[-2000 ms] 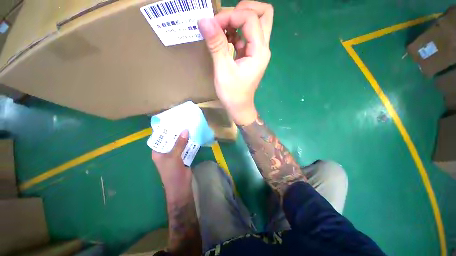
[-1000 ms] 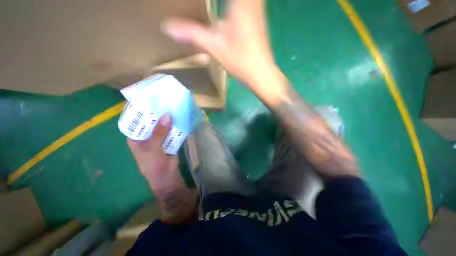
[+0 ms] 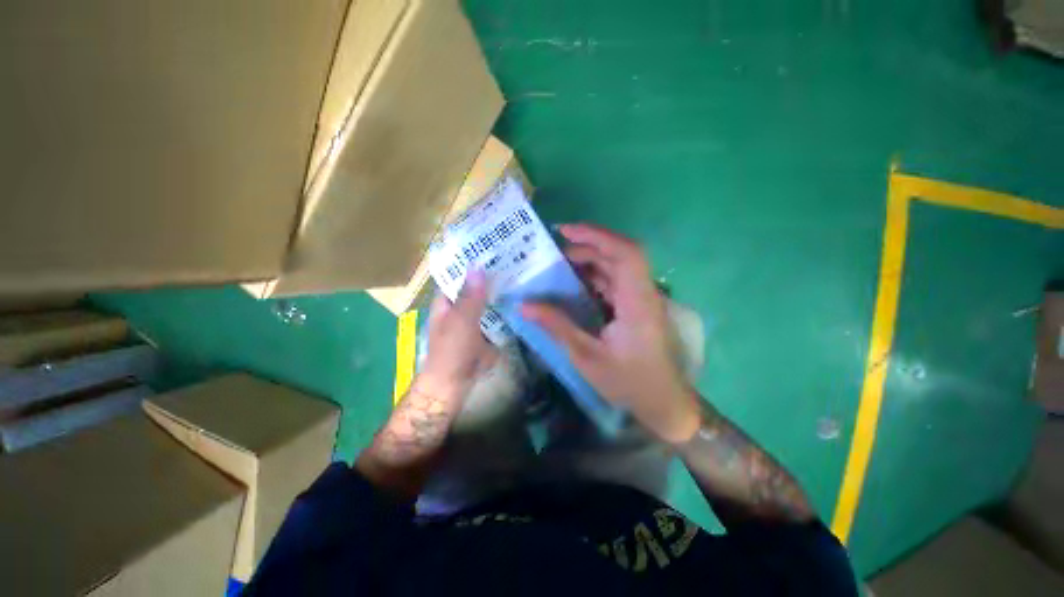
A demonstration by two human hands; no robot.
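Observation:
A pale blue label backing strip [image 3: 546, 306] with white barcode labels [image 3: 495, 241] is in front of my body, at the middle of the view. My left hand [image 3: 462, 335] grips its left side, with the thumb just below the printed barcode. My right hand [image 3: 618, 321] grips its right side, with the thumb on the blue backing. Part of another label shows below the left thumb. A large brown carton [image 3: 391, 152] stands beyond the hands at the upper left; the side facing me shows no label.
A carton [image 3: 251, 434] and more cardboard stand at the lower left. The large carton rests on a pale support [image 3: 403, 292]. Yellow lines [image 3: 883, 338] cross the green floor at the right. More cartons [image 3: 974, 564] are at the right edge.
My right hand has come down from the carton and taken hold of the label strip. The strip is now stretched between both hands. The view has turned, showing another side of the carton.

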